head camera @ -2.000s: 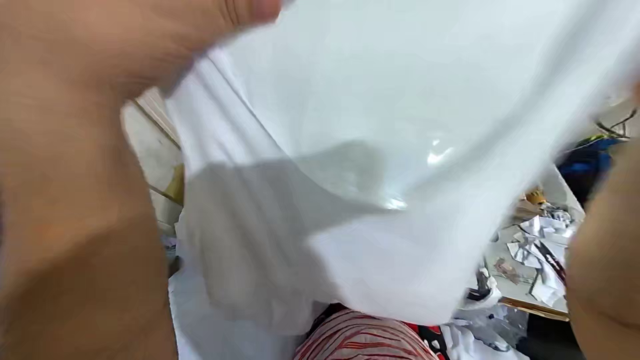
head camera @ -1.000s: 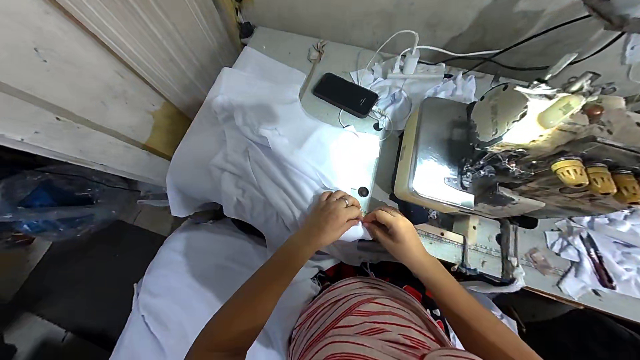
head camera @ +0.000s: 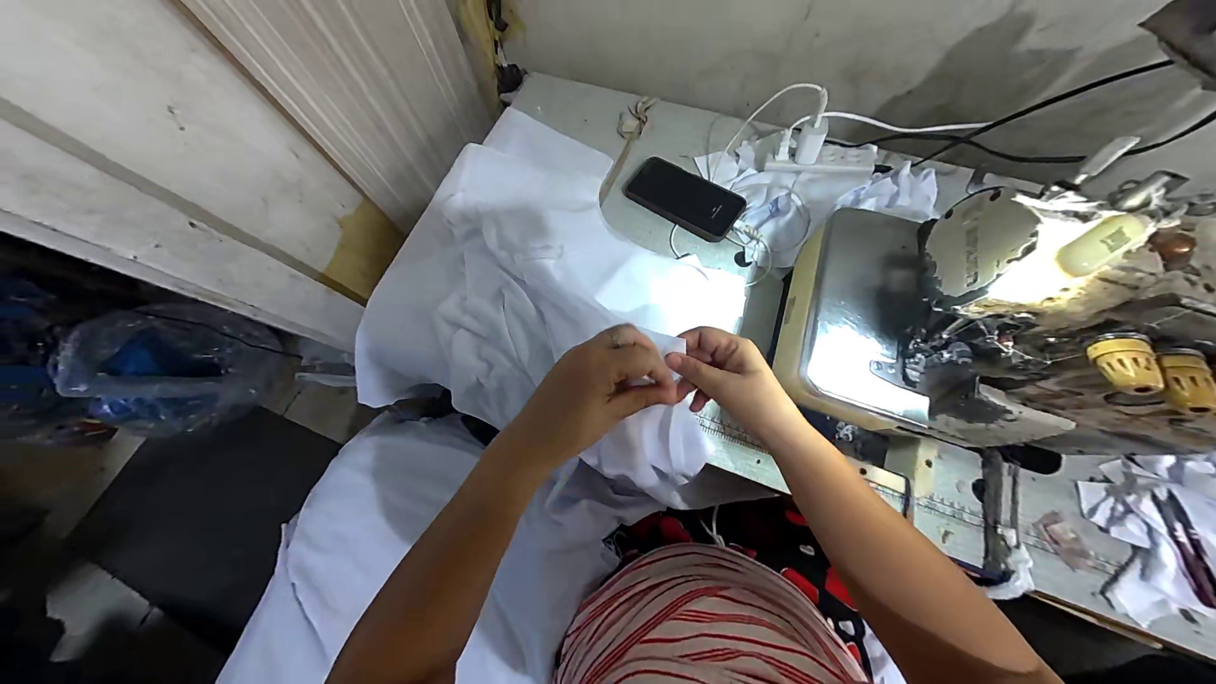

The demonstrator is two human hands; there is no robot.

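A large piece of white fabric [head camera: 513,275] lies in loose folds over the table's left part and hangs past its front edge. Near that edge, left of an industrial sewing machine [head camera: 855,313], my left hand [head camera: 622,375] pinches the fabric between thumb and fingers; a ring is on one finger. My right hand [head camera: 727,370] grips the same fabric edge just beside it, the fingertips of both hands nearly touching. Below them a gathered part of the cloth droops. More white fabric [head camera: 380,532] is spread at the lower left, beside my lap.
Behind the fabric lies a black smartphone [head camera: 684,198], near white cables and a power strip [head camera: 822,157]. White scraps and dark-handled snips [head camera: 1183,541] lie at the far right. A plastic bag [head camera: 161,366] stands on the floor at left, by a wooden panel [head camera: 237,209].
Two seconds ago white fabric was spread up close before the camera; now it is down on the table. Since one second ago both hands have lifted the pinched edge a little.
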